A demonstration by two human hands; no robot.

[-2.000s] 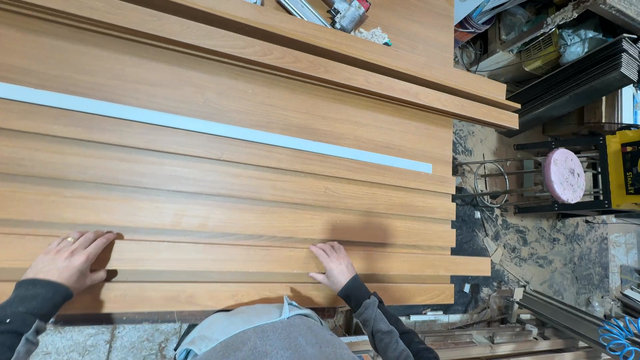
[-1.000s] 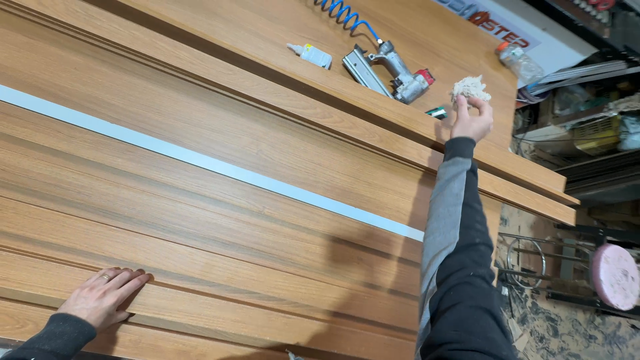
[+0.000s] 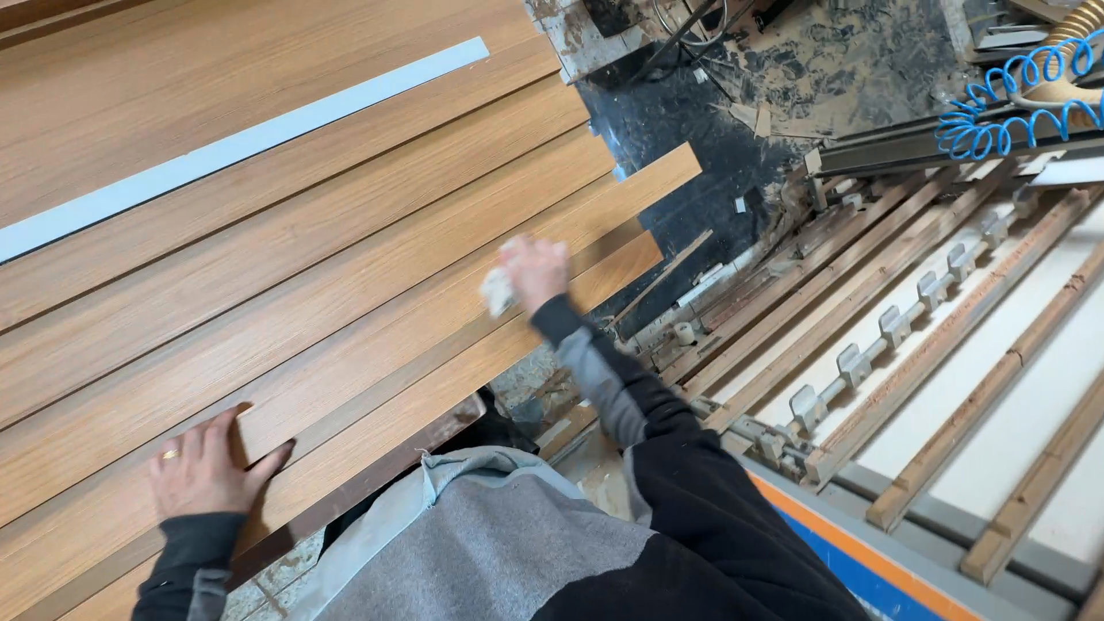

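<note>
Several long wood-grain boards [image 3: 345, 250] lie side by side across the bench. My right hand [image 3: 536, 272], slightly blurred, holds a crumpled white rag [image 3: 497, 291] against a narrow board near its right end. At the lower left, my left hand [image 3: 207, 470] rests on the same narrow board with its fingers spread and a ring on one finger; nothing is held in it. A pale bluish-white strip [image 3: 259, 147] lies on the boards farther from me.
Right of me stands a rack or press with wooden slats [image 3: 957, 354] and a metal rod with clamps [image 3: 894, 326]. A blue coiled air hose [image 3: 992, 121] hangs at the upper right. The floor [image 3: 828, 69] is strewn with dust and scraps.
My right hand was bare on a board, then reached the white rag near the nail gun; now it is back at the near boards with the rag. The view has turned strongly.
</note>
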